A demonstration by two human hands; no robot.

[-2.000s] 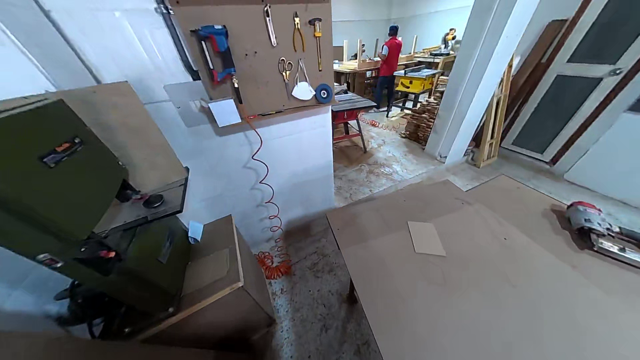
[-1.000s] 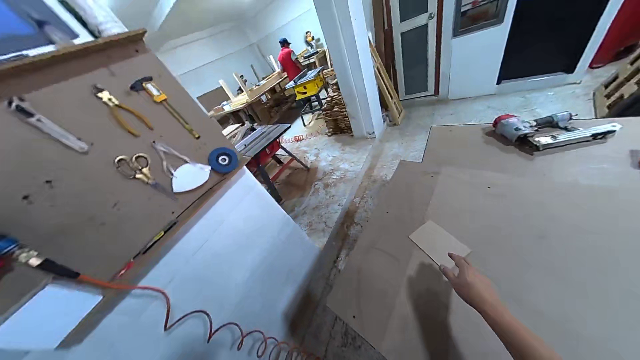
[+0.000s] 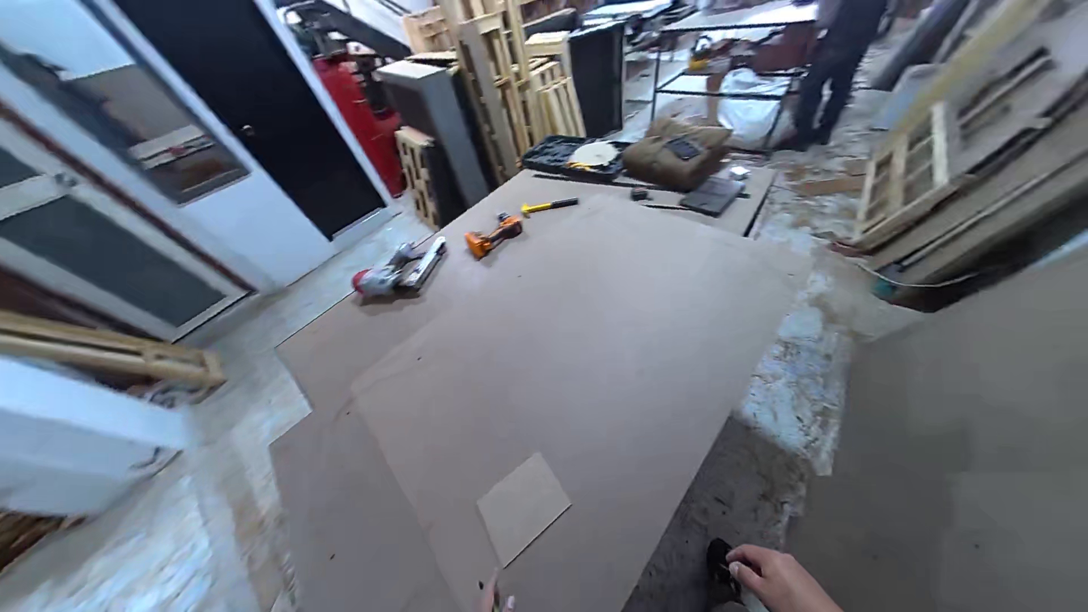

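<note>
A small rectangular piece of thin board (image 3: pixel 524 508) lies on the large brown sheet (image 3: pixel 586 340) covering the table. Just below that piece, at the bottom edge of the view, the fingertips of my left hand (image 3: pixel 495 597) show beside a small dark thing; most of the hand is cut off. My right hand (image 3: pixel 778 580) is off the table's right edge, over the floor, fingers curled; a pale thing shows under them, too blurred to name. A pneumatic nailer (image 3: pixel 395 274), an orange and black power tool (image 3: pixel 493 237) and a yellow and black hand tool (image 3: pixel 549 206) lie farther up the sheet.
At the table's far end are an open black case (image 3: pixel 552 155), a brown bundle (image 3: pixel 676 153) and a dark flat object (image 3: pixel 712 195). A large panel (image 3: pixel 960 425) stands at the right. A person (image 3: pixel 837 72) stands beyond. Wooden frames (image 3: pixel 510 93) stand behind the table.
The view has swung right, from the tool board to the table's far end. One second ago my right hand touched the small board piece; now it is away to the right.
</note>
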